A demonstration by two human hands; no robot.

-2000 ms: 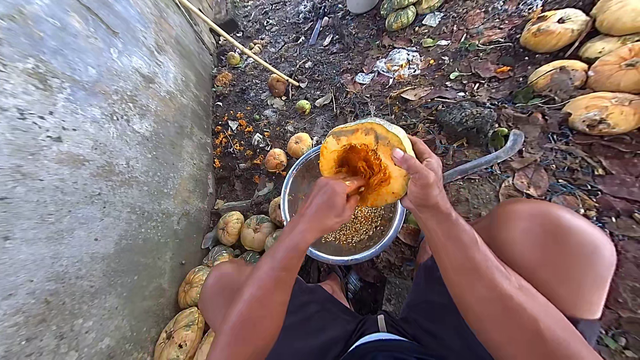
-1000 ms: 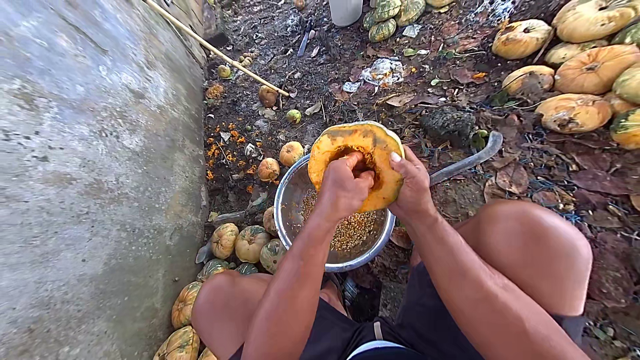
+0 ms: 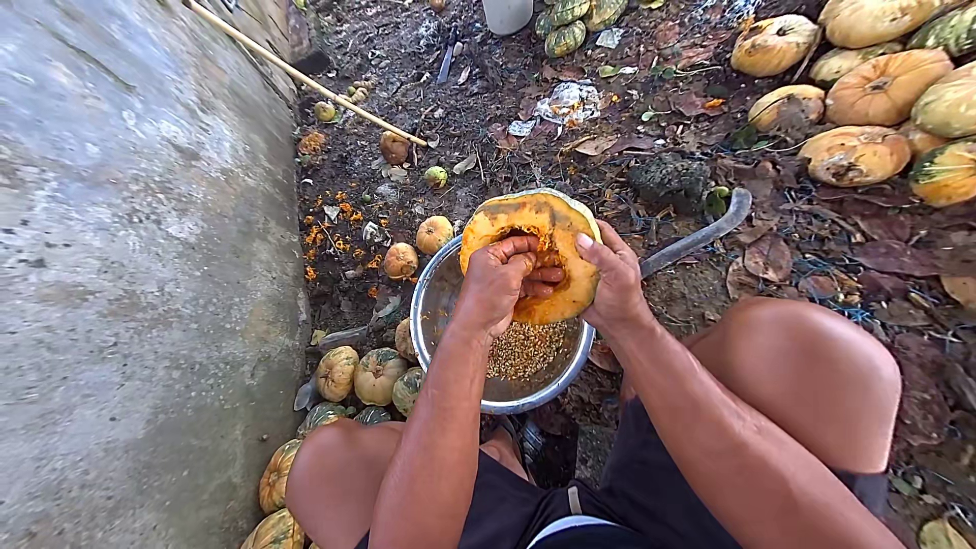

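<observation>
A halved pumpkin (image 3: 560,297), orange inside with a pale green rim, is tilted cut face up above a metal basin. My right hand (image 3: 616,282) grips its right edge, thumb on the cut face and the other fingers mostly hidden behind. My left hand (image 3: 496,282) reaches into the hollow, fingers curled in wet orange pulp; whether they pinch any pulp is hidden. Below, the round metal basin (image 3: 568,375) holds a layer of pale pumpkin seeds (image 3: 526,352). Right of the pumpkin, a curved grey bar-like thing (image 3: 701,235) lies on the ground, its near end hidden behind my right hand.
Along the concrete wall (image 3: 152,305) on the left lie several small pumpkins (image 3: 377,376). Larger pumpkins (image 3: 888,85) are piled at upper right. A long thin pole (image 3: 305,76) leans out from the wall. Crumpled plastic (image 3: 570,103), a knife-like blade (image 3: 446,65) and a pale container (image 3: 508,14) are farther off.
My left hand's fingers have shifted within the hollow; they are more spread now than one second ago. My right hand keeps its hold on the pumpkin's edge.
</observation>
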